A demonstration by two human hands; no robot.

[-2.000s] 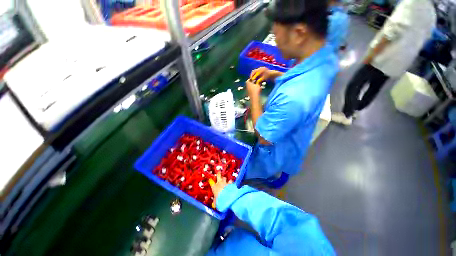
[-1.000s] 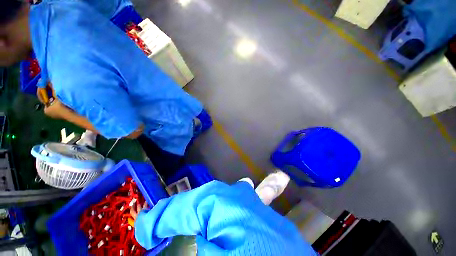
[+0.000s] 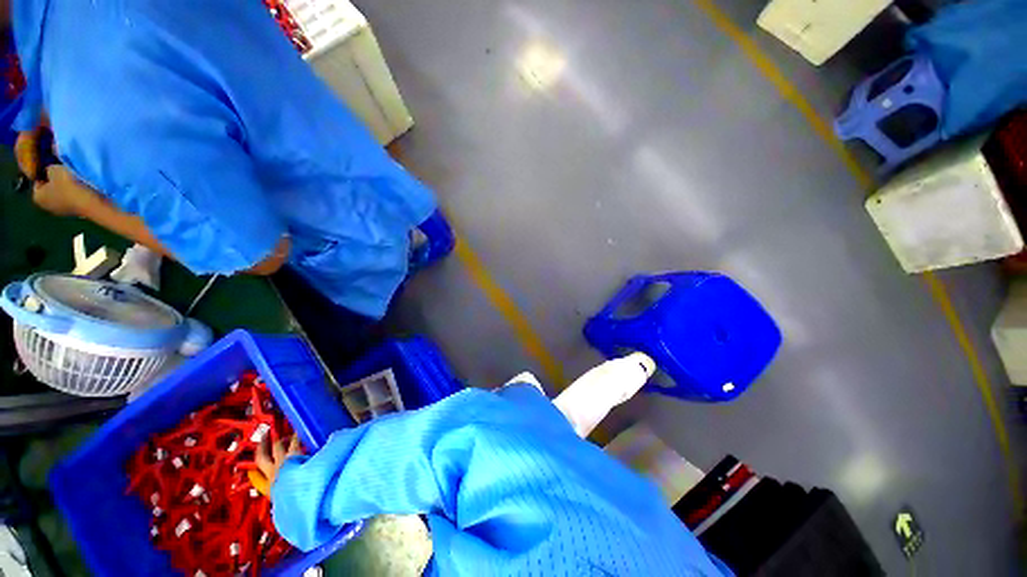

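Observation:
A deep blue plastic bin [image 3: 298,383] stands on the dark-green bench at the lower left. A loose heap of bent red parts [image 3: 203,485] with small white ends lies in it. My right hand [image 3: 274,460] is at the bin's right side, with its fingers on the red parts. Yellow covers show on its fingers. The fingertips are partly hidden, so I cannot tell whether they hold a part. My blue sleeve crosses the bin's right rim. My left hand is out of the picture.
A white fan with a blue rim [image 3: 96,333] stands left of the bin. A person in a blue smock [image 3: 225,169] is beyond it. A blue stool [image 3: 721,338] stands on the floor, with a white-covered foot [image 3: 599,392] beside it. Black boxes [image 3: 788,530] are at bottom right.
The view has turned from the bench towards the floor and shifted slightly since one second ago. My right hand stays in the bin among the red parts. The white-covered foot now reaches the stool.

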